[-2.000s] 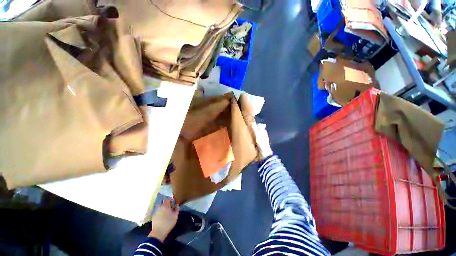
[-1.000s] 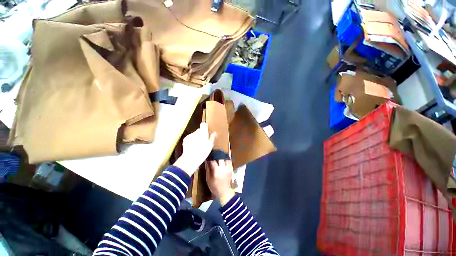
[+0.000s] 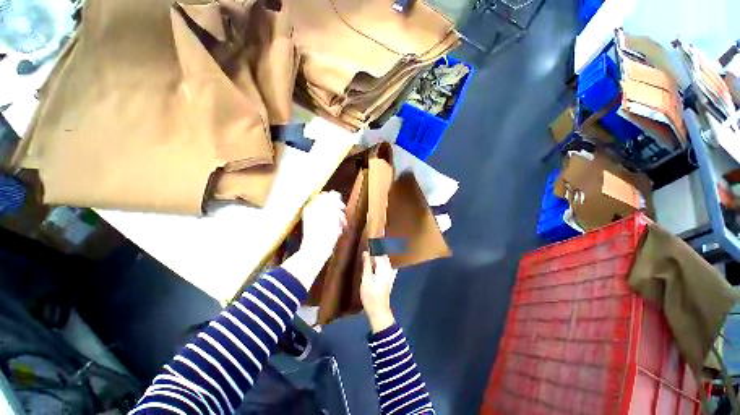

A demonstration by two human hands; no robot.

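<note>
The brown bag body (image 3: 422,223) stands partly folded over my lap, its panels seen nearly edge-on. A narrow folded gusset (image 3: 378,194) runs up between the panels. A black tab (image 3: 388,247) sticks out to the right at the gusset's near part. My left hand (image 3: 324,220) is closed at the edge of the left panel; its fingertips are partly hidden. My right hand (image 3: 376,282) pinches the gusset's near end just below the tab. White paper (image 3: 438,185) shows behind the bag.
Large brown panels lie on the yellow-edged white table (image 3: 178,255) at left, with a stack of panels (image 3: 389,40) behind. A blue bin (image 3: 422,130) with scraps stands beyond. A red crate (image 3: 568,316) stands at right with a brown piece (image 3: 690,284) over its rim.
The bag was open with its orange pocket showing, and is now folded with the gusset upward. Both hands came together onto it. Since one second ago, the left panel and gusset have parted more.
</note>
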